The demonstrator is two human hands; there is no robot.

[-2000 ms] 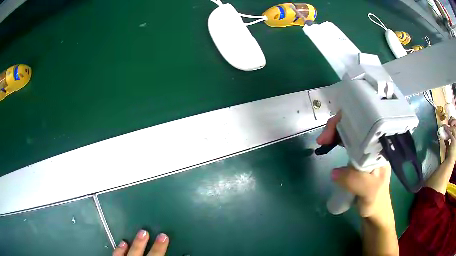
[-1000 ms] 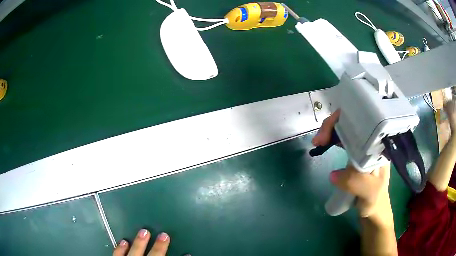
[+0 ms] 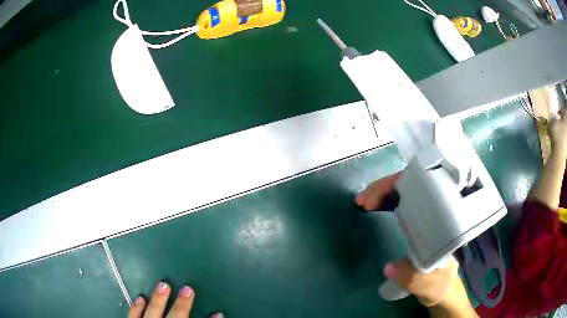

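My right hand point(image 3: 429, 282) grips the handle of a white-grey dispensing gun point(image 3: 451, 211). Its long nose points up and left over the rail, and its thin nozzle tip point(image 3: 332, 35) is over the green belt, touching no product. A yellow capsule point(image 3: 241, 17) with a brown patch and blue marks lies left of the tip. A white cord point(image 3: 168, 37) ties it to a white pod point(image 3: 138, 74). My left hand point(image 3: 163, 302) shows only as fingertips at the bottom edge, resting on the bench; the rest is cut off.
A pale metal rail point(image 3: 186, 180) runs between the green conveyor belt point(image 3: 62, 124) and the green bench top point(image 3: 248, 267). Another white pod point(image 3: 452, 38) and yellow capsule point(image 3: 466, 26) lie at upper right. Another person's forearm point(image 3: 550, 174) and dark red sleeve are at the right edge.
The pod and capsule have moved left along the belt. The gun has drawn back and down, its tip now away from the capsule. The capsule at far left has left view.
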